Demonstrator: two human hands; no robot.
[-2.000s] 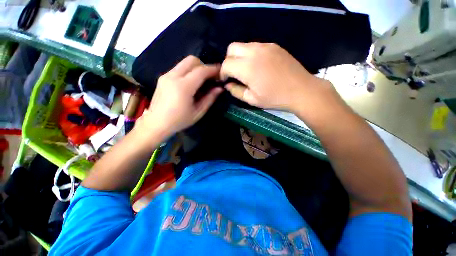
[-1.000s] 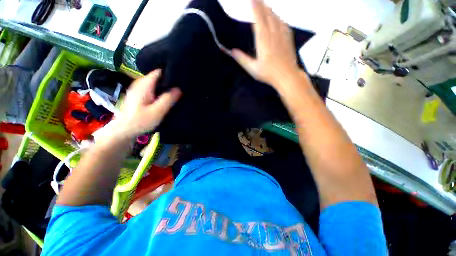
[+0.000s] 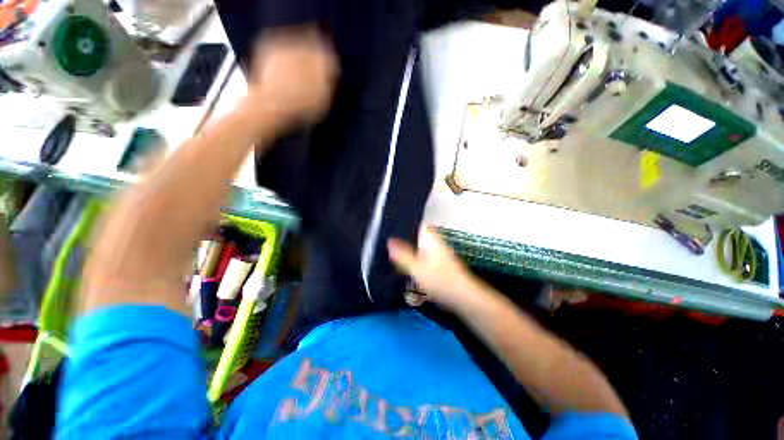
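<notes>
A black garment piece [image 3: 344,172] with a pale line [image 3: 391,155] down its right part hangs from the white table over its front edge onto my lap. My left hand [image 3: 297,76] is blurred, over the upper left of the cloth; its fingers look curled, but I cannot tell if they grip it. My right hand [image 3: 427,265] is at the lower right edge of the cloth, near the table's front edge, fingers partly spread. Whether the right fingertips pinch the cloth is unclear.
The sewing machine [image 3: 640,103] stands right of the cloth. Snips [image 3: 685,234] and a yellow-green ring [image 3: 737,255] lie at the right. A lime basket [image 3: 267,249] with spools is below left. Another machine [image 3: 77,51] and a black slab [image 3: 199,74] are at far left.
The cloth now runs lengthwise towards me, its pale line nearly upright. My left hand has moved up and away, my right hand down towards my lap. The view has shifted, showing more of the machine.
</notes>
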